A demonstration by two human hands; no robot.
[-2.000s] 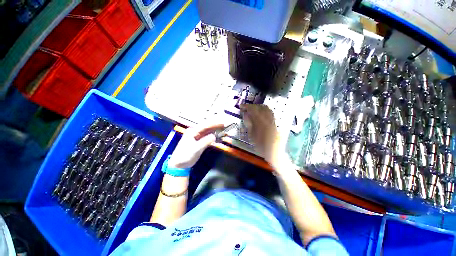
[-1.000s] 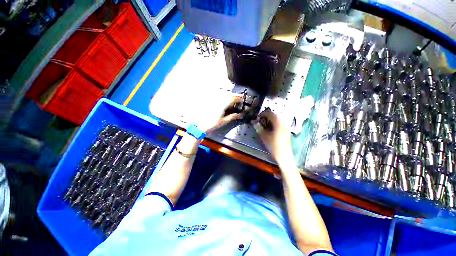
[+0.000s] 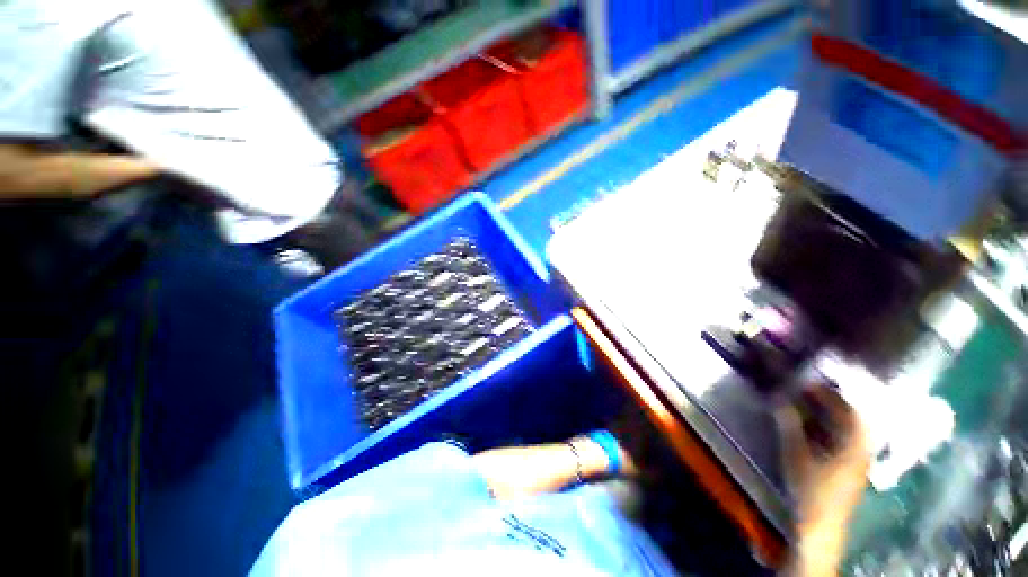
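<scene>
The fixture [image 3: 750, 352], a small dark block, sits under the dark machine head [image 3: 834, 265]; a pinkish bright spot shows on it. My right hand [image 3: 829, 434] is at the fixture's near right side, blurred, with a dark patch between its fingers; whether it holds a part is unclear. My left hand [image 3: 636, 464] is a dim blur just past the blue wristband, low beside the orange bench edge; its fingers cannot be made out. The blue tote [image 3: 423, 440] holds rows of dark and silver metal parts [image 3: 434, 321].
The white bench top [image 3: 665, 254] has loose parts [image 3: 738, 167] at its far corner. A white cloth or paper [image 3: 919, 434] lies right of my right hand. Red bins [image 3: 490, 118] stand on a rack behind. A person in white [image 3: 209, 113] is at upper left.
The view has swung left, so the tote and fixture sit further right and the person appears. My left hand has left the fixture and dropped beside the bench edge. My right hand remains near the fixture.
</scene>
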